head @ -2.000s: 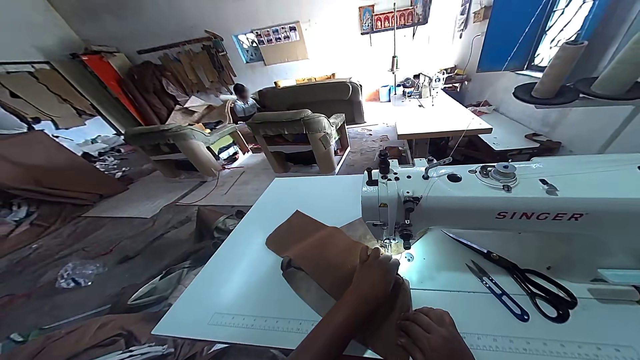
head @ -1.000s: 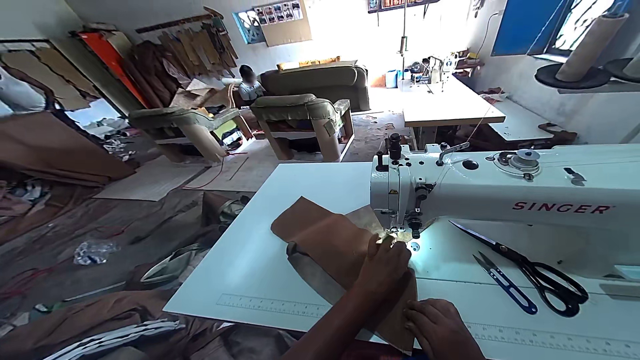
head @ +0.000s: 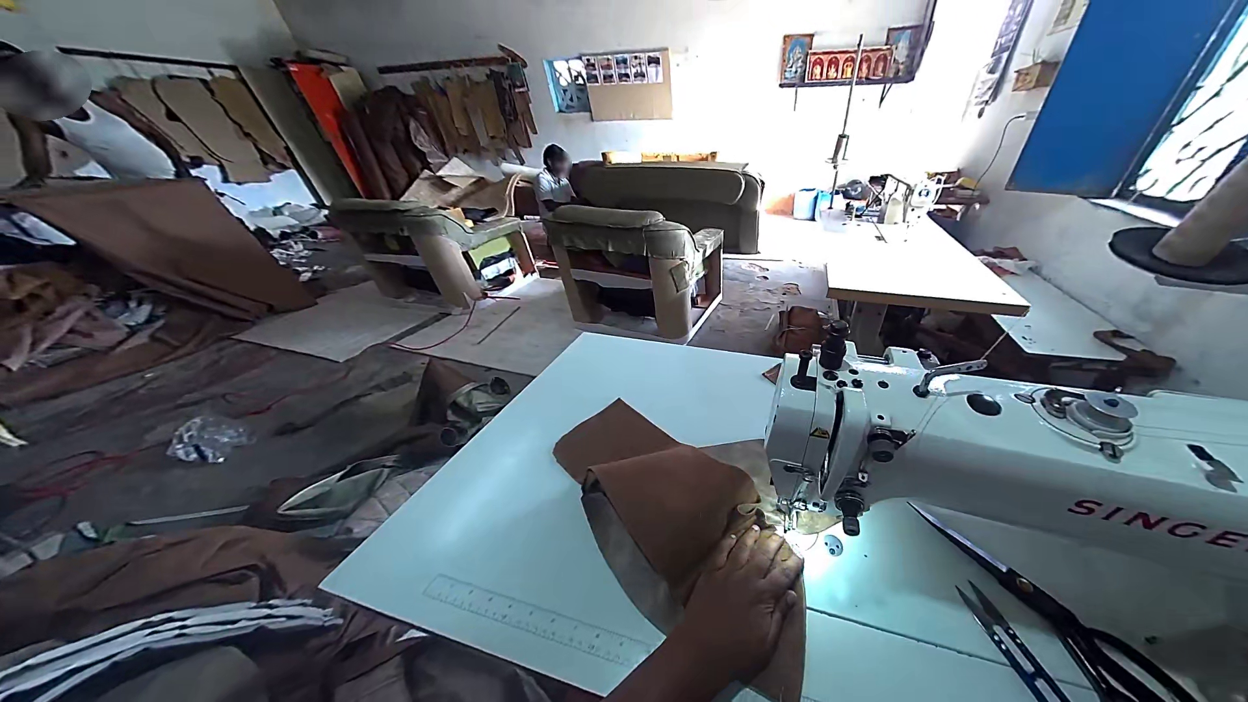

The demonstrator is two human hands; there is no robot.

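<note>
My left hand [head: 746, 600] lies palm down on a brown leather-like piece [head: 673, 502], its bent fingers gripping the piece beside the presser foot and needle area of a white Singer sewing machine [head: 985, 468]. The piece is folded over itself, its greyish underside showing along the lower left edge. The machine's lamp lights the needle plate just right of my fingertips. My right hand is out of view. Black-handled scissors [head: 1053, 609] and thread snips [head: 1014, 643] lie on the white table right of my hand, below the machine arm.
A printed ruler scale [head: 536, 619] runs along the white tabletop [head: 478, 517] near its front edge. Brown material [head: 205, 585] heaps at lower left. Armchair frames [head: 634, 253], another sewing table [head: 926, 268] and a thread cone [head: 1209, 229] stand beyond. One person sits behind the chairs; another stands far left.
My right hand, earlier on the near end of the brown piece, has left the view. The piece now has a fold across its middle. A person has come into view at far left.
</note>
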